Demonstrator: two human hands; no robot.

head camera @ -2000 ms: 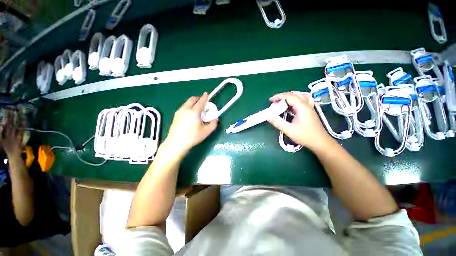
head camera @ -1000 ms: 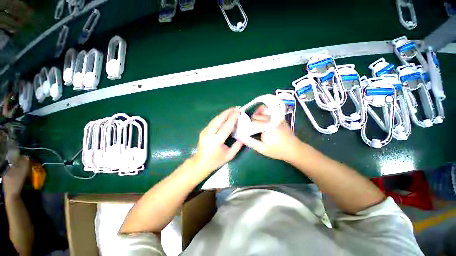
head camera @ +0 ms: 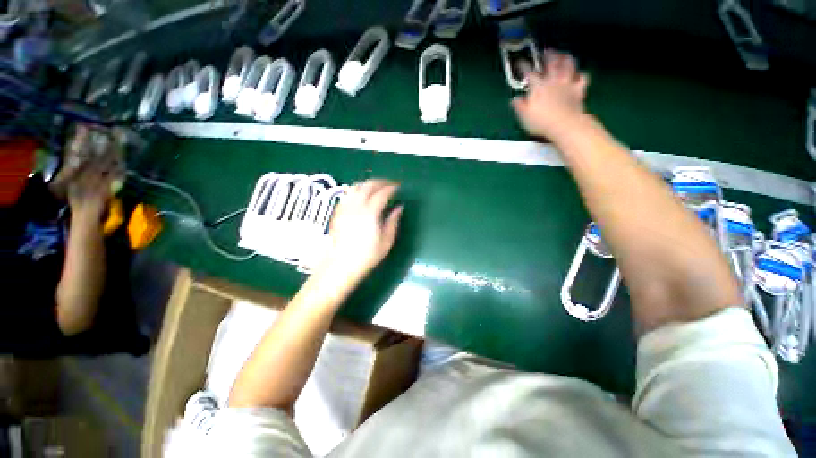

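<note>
My left hand [head camera: 362, 224] is at the right end of the overlapped plain white cover shells [head camera: 286, 215], fingers apart; its palm hides part of the last shell. My right hand [head camera: 553, 98] reaches beyond the pale strip, its fingers at the lower end of a loaded housing half [head camera: 516, 43]; whether it grips it is hidden. Another loaded half [head camera: 590, 284] lies alone on the near side, left of my right forearm. More loaded halves with blue patches [head camera: 778, 267] are piled at the right, partly hidden by that forearm.
The pale strip [head camera: 438, 145] crosses the green surface. White loops [head camera: 435, 85] stand in a row beyond it, with other pieces at the far edge. An open carton [head camera: 170, 358] with white contents is below the edge. At left are a cable, an orange object [head camera: 143, 226] and another person's hands.
The white piece held between both hands is no longer in them. My left hand has moved left to the shells, my right hand forward past the strip. More white loops stand beyond the strip. The view has shifted.
</note>
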